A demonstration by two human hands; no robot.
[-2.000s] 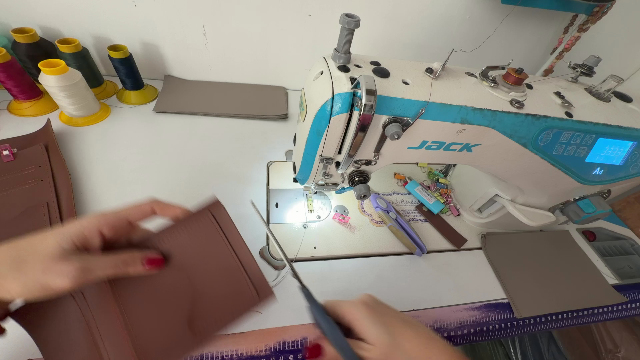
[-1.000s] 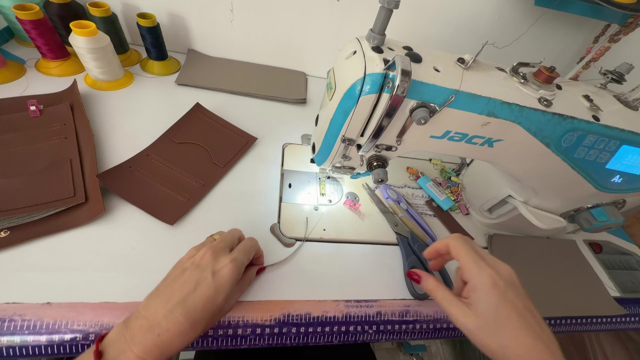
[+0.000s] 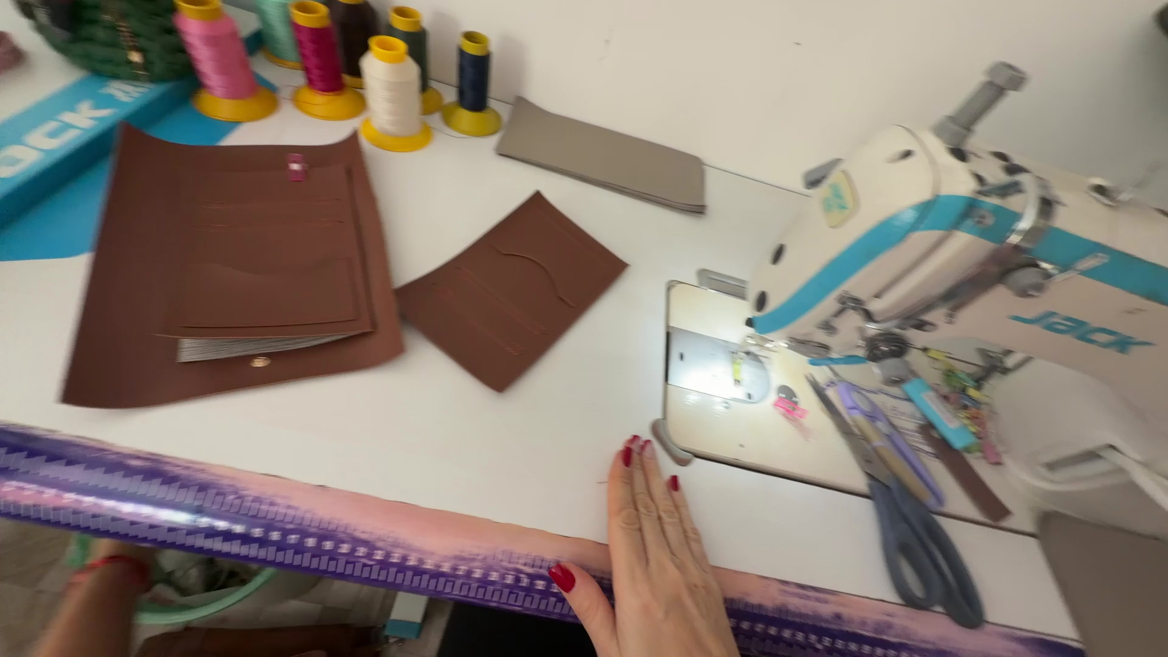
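My right hand lies flat, palm down, at the table's front edge, thumb spread and nothing gripped. My left hand is mostly hidden beneath the table edge at lower left, above a green bin; only the part by the red bracelet shows. A brown leather-like piece with stitched lines and a curved slit lies flat left of the sewing machine. Farther left is a larger brown cover with layered pockets and a pink clip. Grey-handled scissors rest, slightly parted, right of my right hand.
Thread cones stand at the back left. Folded grey-brown material lies by the wall. Purple thread snips, small clips and a brown strip are by the machine. A purple measuring tape runs along the front edge.
The brown piece and scissors, both held two seconds ago, now lie on the table. My left hand has left the tabletop and gone down past its edge. The view has swung left.
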